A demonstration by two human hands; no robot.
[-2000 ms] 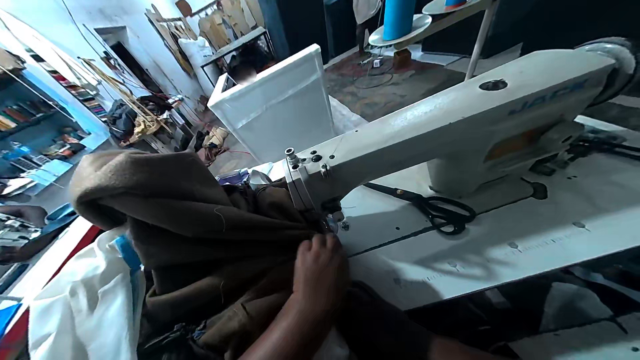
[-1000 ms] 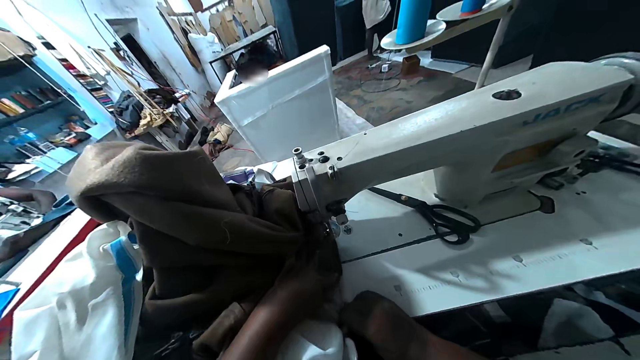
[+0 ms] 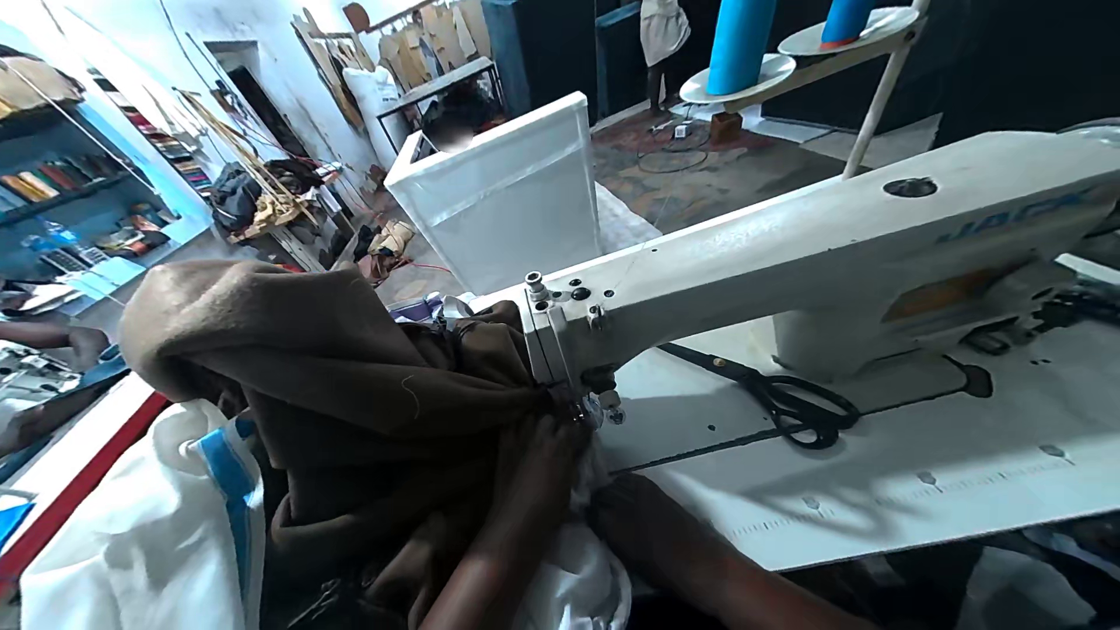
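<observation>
A white Jack sewing machine (image 3: pixel 840 254) stands on its table, its needle end over a heap of dark brown cloth (image 3: pixel 350 385). My left hand (image 3: pixel 544 455) lies on the brown cloth just in front of the presser foot, fingers pointing at it; whether they pinch the fabric is hidden. My right hand (image 3: pixel 643 525) is lower and to the right, its curled fingers at the edge of white fabric (image 3: pixel 582 569) that hangs over the table's front edge. What its fingertips grip cannot be seen. Black-handled scissors (image 3: pixel 801 407) lie on the table under the machine arm.
White cloth with a blue strip (image 3: pixel 140 525) lies at the left. Blue thread cones (image 3: pixel 739 44) stand on a holder behind the machine. Beyond the table is a white panelled box (image 3: pixel 516 192). At the far left, a co-worker's arm (image 3: pixel 52 337) shows beside another machine.
My right hand has come in from the lower edge to the white fabric beside my left hand. White fabric shows between my forearms, where brown cloth mostly showed two seconds ago.
</observation>
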